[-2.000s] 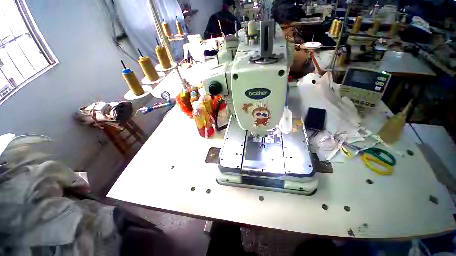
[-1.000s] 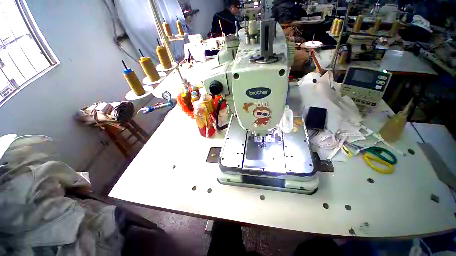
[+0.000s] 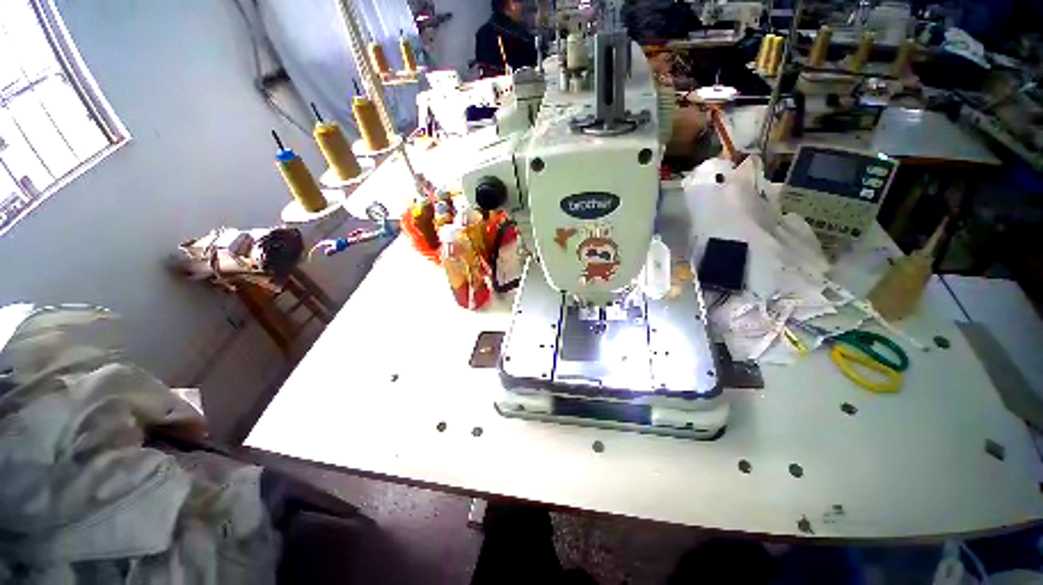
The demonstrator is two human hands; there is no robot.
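Note:
Neither of my hands is in the picture. A pale green-white sewing machine head (image 3: 592, 206) with a "brother" badge and a cartoon sticker stands in front of me. Its brightly lit metal work bed (image 3: 606, 349) lies under the head, with no garment on it. Small yellow-red bottles (image 3: 463, 269) are clustered left of the head. A flat black phone (image 3: 722, 264) lies right of the bed, beside crumpled white cloth scraps (image 3: 761, 326). Scissors with green and yellow loop handles (image 3: 867, 361) lie farther right. A control panel (image 3: 835, 189) stands behind them.
The white table (image 3: 549, 474) has dark round spots. Pale grey-beige garments (image 3: 103, 457) are heaped at lower left. Thread cones (image 3: 300, 181) stand left of the machine. A yellowish bottle (image 3: 904, 286) with a spout is at right. A wooden stool (image 3: 280, 314) holds cloth. A person (image 3: 504, 40) is in the background.
The view has shifted very slightly. The person in the background has moved a little to the left since one second ago. The things on the table have not moved.

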